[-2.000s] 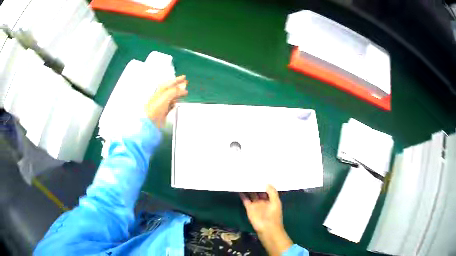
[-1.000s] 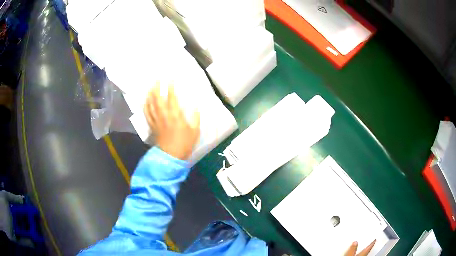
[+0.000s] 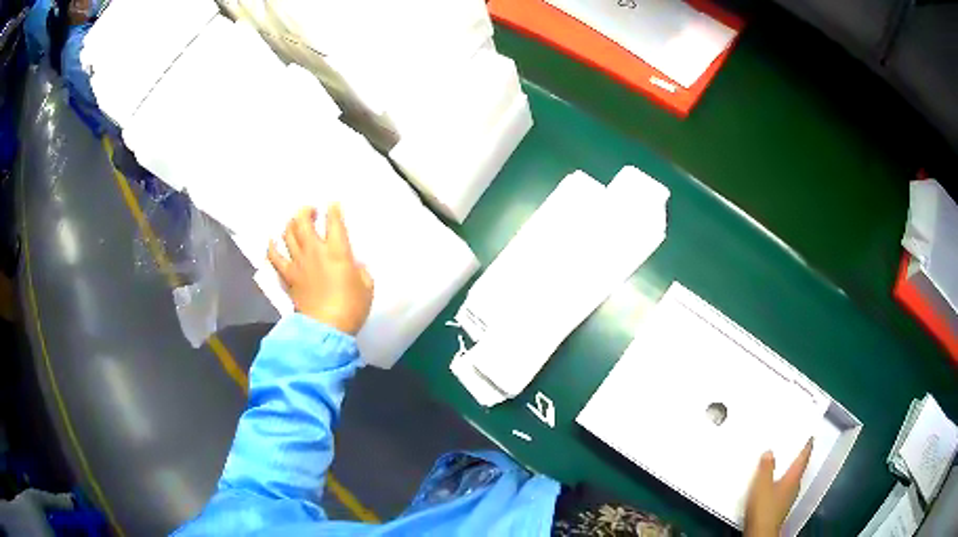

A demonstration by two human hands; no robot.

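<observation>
My left hand (image 3: 324,275) lies with spread fingers on top of the near end of the long row of white stacked inserts (image 3: 404,262); I cannot tell whether it grips one. My right hand (image 3: 775,491) is at the lower right, partly cut off by the picture's edge, with its fingers on the near right part of the white box insert (image 3: 683,393). The insert lies on the green bench, shows one round hole and has a raised rim along its far and right sides. A pile of folded white paperboard pieces (image 3: 562,273) lies between the stack and the insert.
A red tray (image 3: 683,97) with a flat white product is on the green belt at the top. Another red tray (image 3: 924,306) is at the right edge. Printed leaflets (image 3: 930,449) lie lower right. Clear plastic (image 3: 205,283) hangs by the bench. Another person's blue sleeve (image 3: 79,58) shows upper left.
The view has swung left. My left hand has gone from beside the insert to the stack and now moves little. My right hand has shifted from the insert's near edge onto its right part.
</observation>
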